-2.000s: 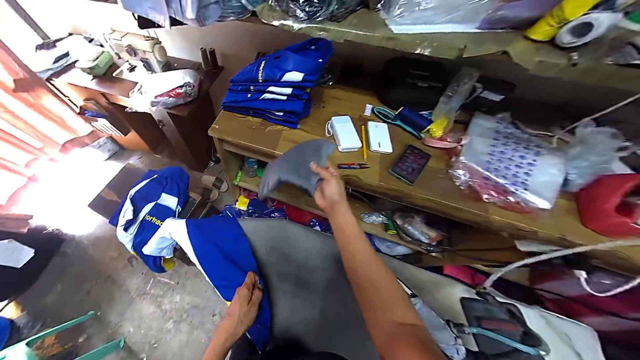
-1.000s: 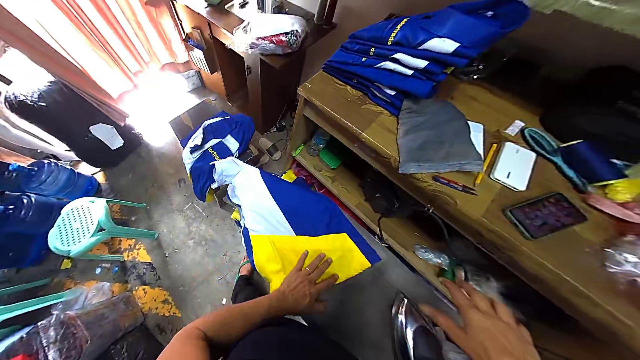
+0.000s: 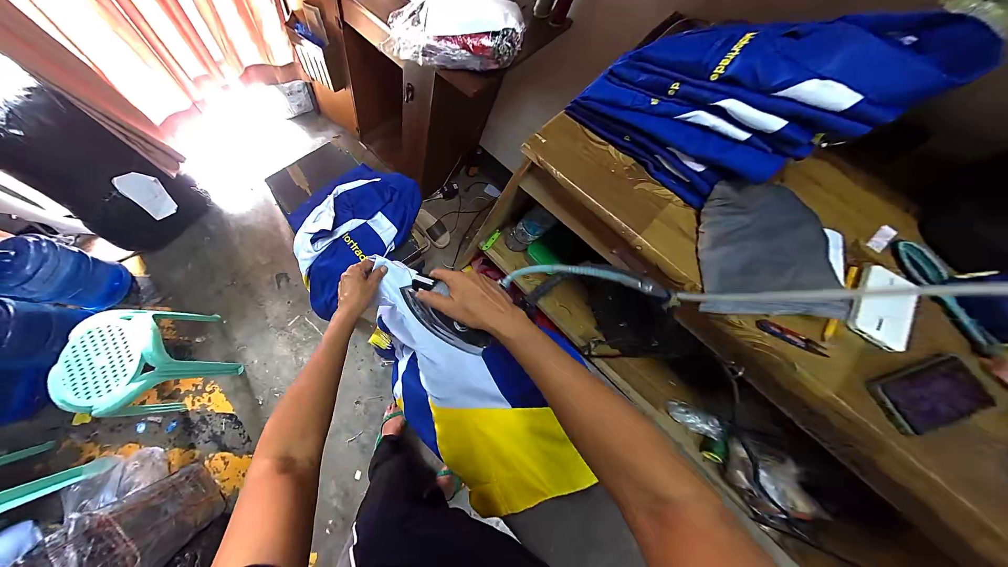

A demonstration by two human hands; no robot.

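Note:
My right hand [image 3: 472,299] is closed round the handle of a clothes iron [image 3: 445,319], whose soleplate lies on the white part of a blue, white and yellow garment [image 3: 512,449]. The garment is spread over a grey padded surface [image 3: 583,528]. At the garment's far end, my left hand [image 3: 360,287] pinches the white cloth, close to the iron's tip. A hose and cable [image 3: 583,270] run right from the iron. Beyond the left hand, a bundled blue and white garment [image 3: 354,228] rests on a low dark support.
A wooden table [image 3: 630,205] on the right bears folded blue garments [image 3: 756,87], a grey cloth [image 3: 756,244], a white device [image 3: 883,307], pens and a phone [image 3: 931,394]. A green plastic stool [image 3: 106,362] and blue water bottles [image 3: 63,272] stand left.
The right hand has taken hold of the iron, which now lies on the garment. My left hand has moved from the yellow part to the white far end. Earlier, the grey cloth was in my right hand.

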